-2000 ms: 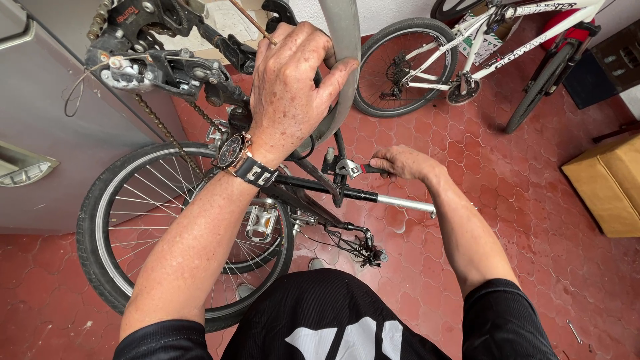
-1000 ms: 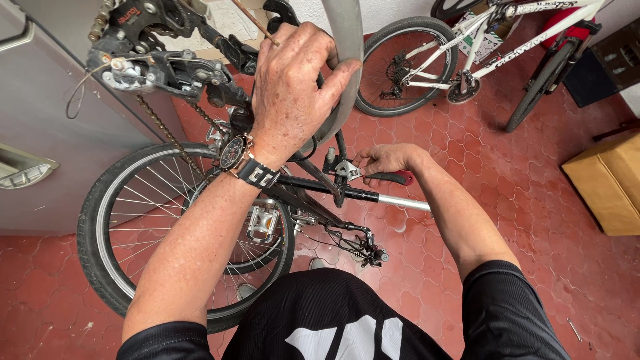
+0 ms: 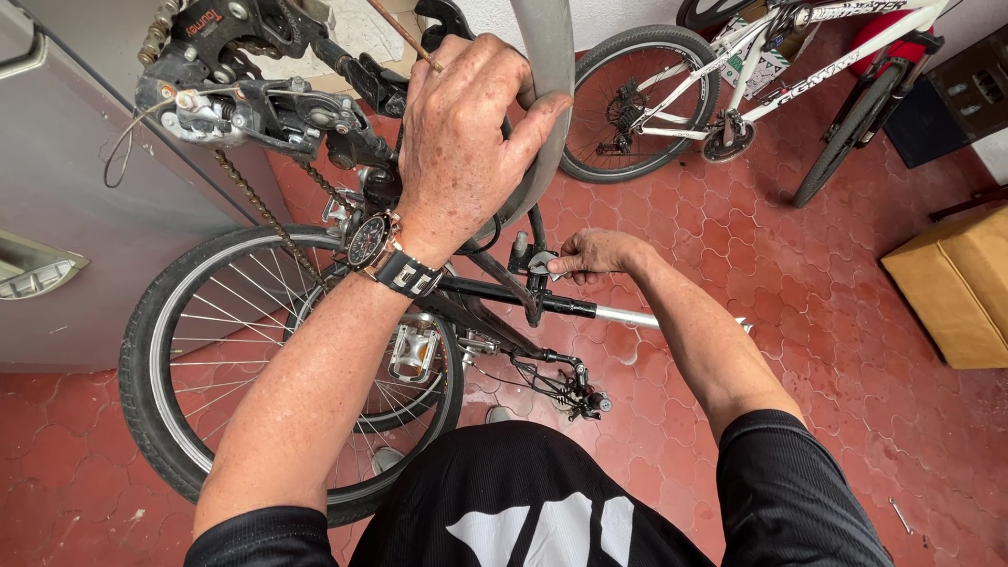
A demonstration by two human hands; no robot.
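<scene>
A black bicycle frame [image 3: 488, 290] with a silver seat post [image 3: 626, 316] lies across the middle. My left hand [image 3: 468, 134], a watch on its wrist, is closed round a grey curved band [image 3: 551, 75], perhaps a mudguard, beside the rear dropout; its fingertips are hidden. The rear derailleur [image 3: 201, 114] and its chain [image 3: 260, 203] are left of it. Lower right, my right hand [image 3: 594, 253] holds an adjustable wrench [image 3: 542, 262], whose jaws are at the seat clamp area. The wrench handle is mostly covered by that hand.
A spoked wheel [image 3: 153, 394] and the handlebar end [image 3: 594, 403] are low, near my shoes. A grey appliance [image 3: 87, 181] borders the left. The white bicycle [image 3: 768, 110] stands upper right, above a tan box [image 3: 957, 287]. A small spanner [image 3: 900, 516] lies on the red tiles.
My right hand has moved left, closer to the wrench's head. The red-and-black handle seen beyond the fingers one second ago is now hidden. My left hand has stayed in place.
</scene>
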